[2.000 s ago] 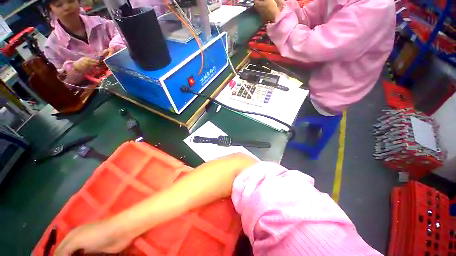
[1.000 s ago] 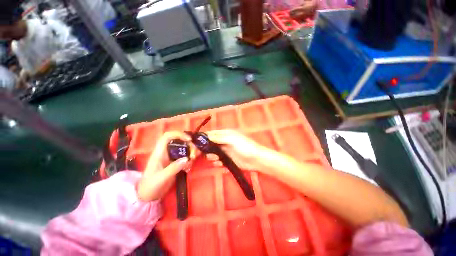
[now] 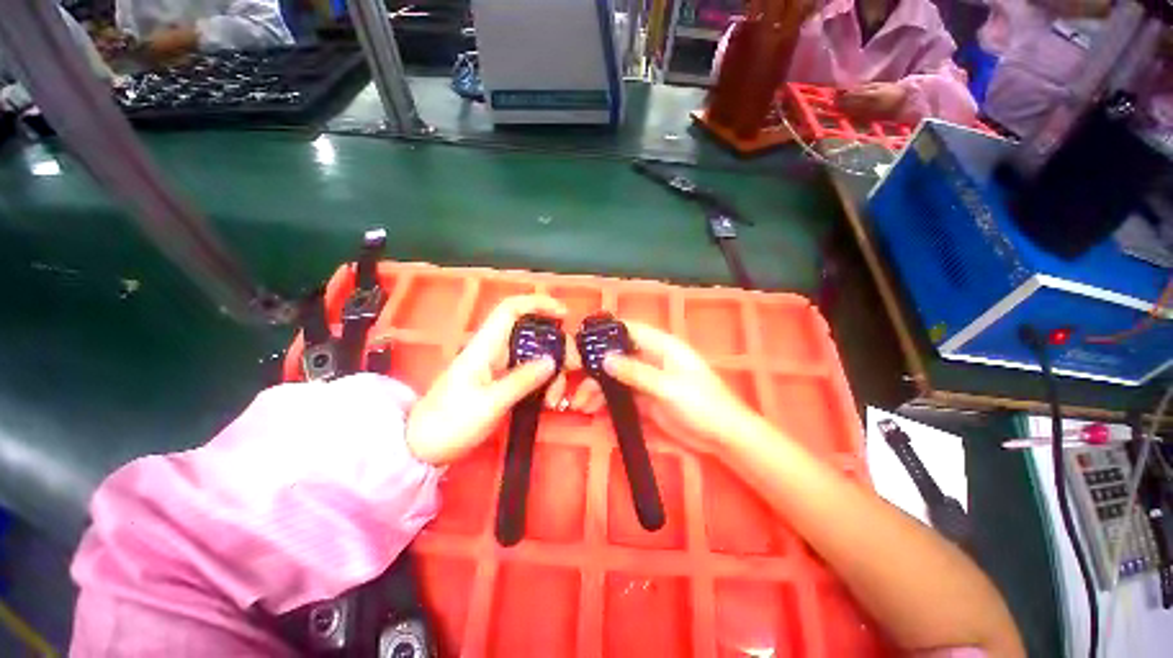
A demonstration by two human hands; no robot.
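Note:
My left hand [image 3: 482,386] holds a black smartwatch [image 3: 535,339] with its lit screen facing up and its thumb on the screen's lower edge. My right hand [image 3: 669,379] holds a second black smartwatch [image 3: 603,339], also lit, with its thumb at the screen's lower corner. The two watches are side by side, a small gap apart, their straps hanging towards me over the red-orange compartment tray [image 3: 547,566]. More watches lie in the tray's left pockets, one [image 3: 320,361] showing its round sensor window. Two more lie face down at the lower left, partly beside my sleeve.
Watches [image 3: 724,229] lie on the green mat [image 3: 515,193] beyond the tray. One watch [image 3: 916,463] lies on white paper at the right. A blue instrument [image 3: 1003,257], calculator [image 3: 1117,508] and pen [image 3: 1061,438] stand farther right. A metal post [image 3: 142,193] slants at left. People sit beyond.
My right arm came back from across the tray, and both hands came together over it with watches. Since one second ago the watches have moved apart and turned more upright. The view has shifted.

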